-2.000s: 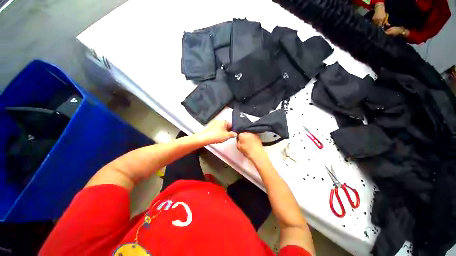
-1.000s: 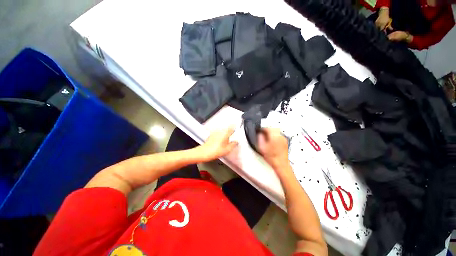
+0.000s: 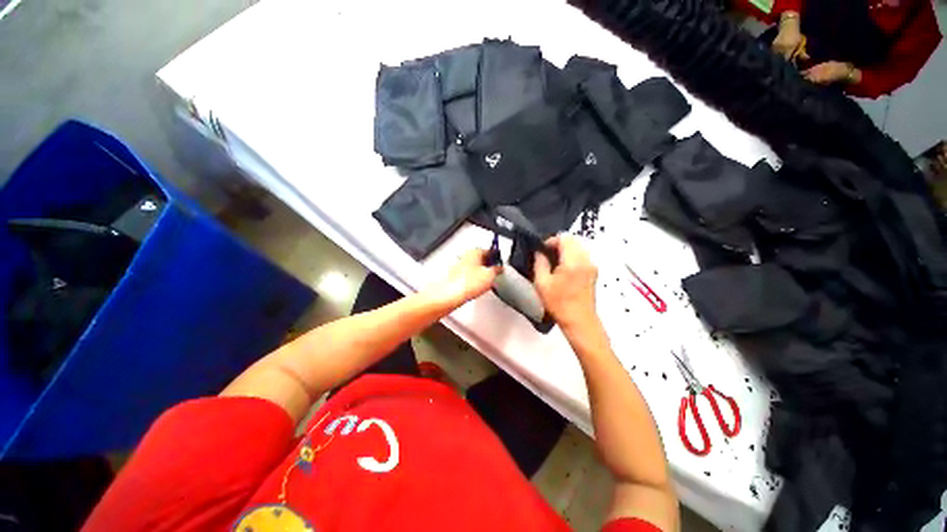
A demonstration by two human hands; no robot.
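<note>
A black fabric pouch is between my hands at the table's near edge, with a greyish inner face showing and its opening spread. My left hand grips its left edge. My right hand grips its right edge, fingers pinched at the top right. Turned pouches lie flat and overlapping just beyond my hands, some with small white logos. Which seam my fingers hold is too small to tell.
Red thread snips and red-handled scissors lie right on the white-covered table. A loose black heap covers the right side, a ridged black row the far edge. A blue bin stands left. Another person's hands show at top right.
The pouch has gone from stretched sideways, to bunched in my right hand, to held open between both hands. My left hand has taken hold of it again.
</note>
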